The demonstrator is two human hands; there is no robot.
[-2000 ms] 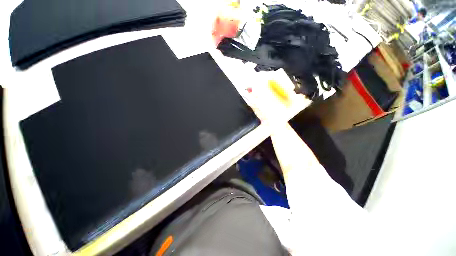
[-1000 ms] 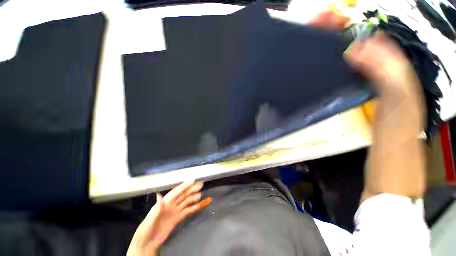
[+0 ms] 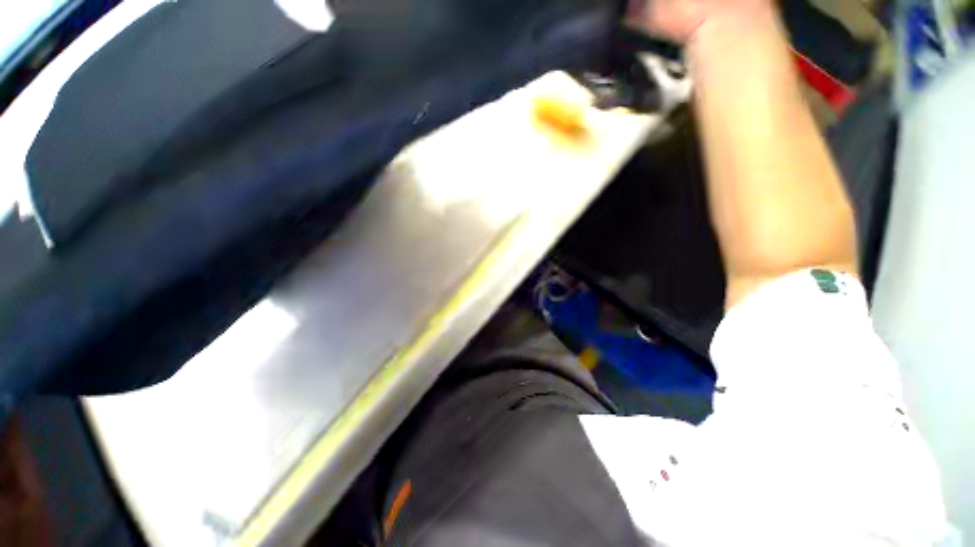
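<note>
A large black fabric panel [image 3: 246, 203] is lifted off the white-topped table [image 3: 353, 288] and stretches slanting across the upper left, blurred by motion. My right hand [image 3: 706, 16] is at the top edge of the picture, partly cut off and blurred, at the panel's right end. Its fingers are not clear, but the panel's end meets them and it appears to hold the panel. My left hand is not in view.
A yellow-orange block [image 3: 565, 118] lies on the table's right corner, beside dark pieces with fittings [image 3: 631, 86]. A yellow strip [image 3: 428, 331] runs along the near table edge. Blue material [image 3: 641, 353] shows below the table at the right.
The panel has risen from the table and swung to the left, baring the table's near part. My left hand has gone out of view. The camera view has turned.
</note>
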